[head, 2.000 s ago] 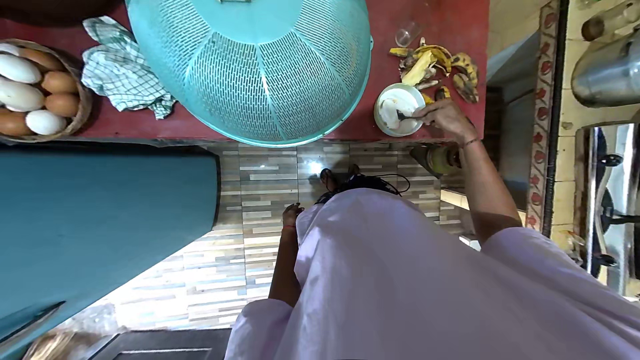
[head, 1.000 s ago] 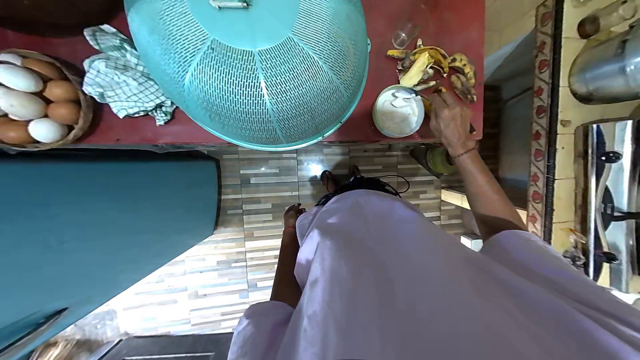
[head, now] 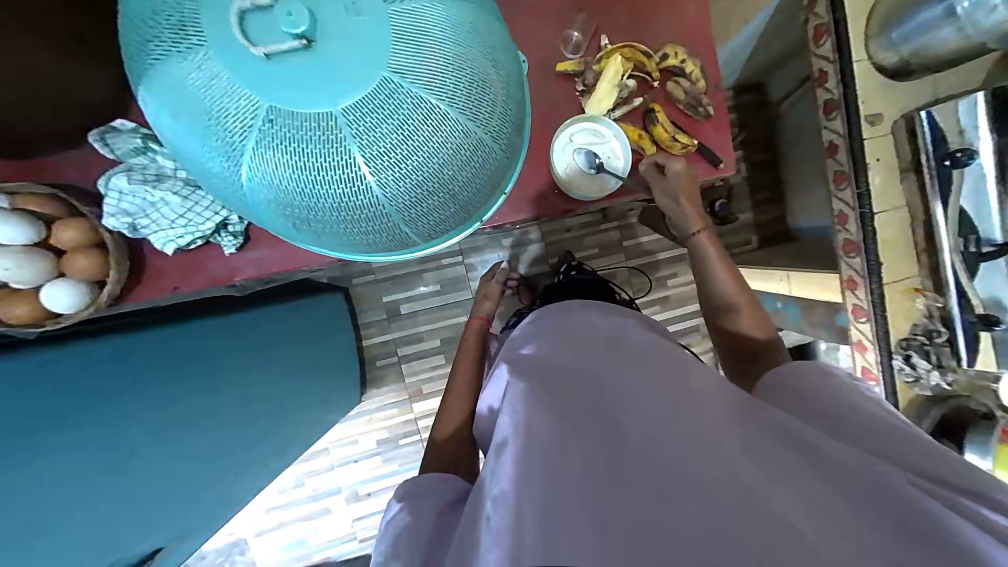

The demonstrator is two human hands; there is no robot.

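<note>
My right hand (head: 669,185) is closed on the handle end of a metal spoon (head: 588,161), whose bowl lies over the white contents of a round white bowl (head: 581,186) near the red table's front edge. Behind that bowl lie banana peels (head: 605,85) and spotted bananas (head: 668,130). A knife with a dark handle (head: 709,155) lies just beyond my right hand. My left hand (head: 494,287) hangs low over the floor beside my body, fingers loosely curled, with no object visible in it.
A large turquoise perforated plastic cover (head: 315,150) takes up the middle of the red table (head: 189,268). At the left are a checked cloth (head: 161,193) and a basket of eggs (head: 118,264). A clear glass (head: 578,39) stands behind the peels. A gas stove (head: 972,228) is at the right.
The spoon has shifted within the white bowl, and my right hand stays at its right side. My left hand has lifted slightly from my side. The view has shifted.
</note>
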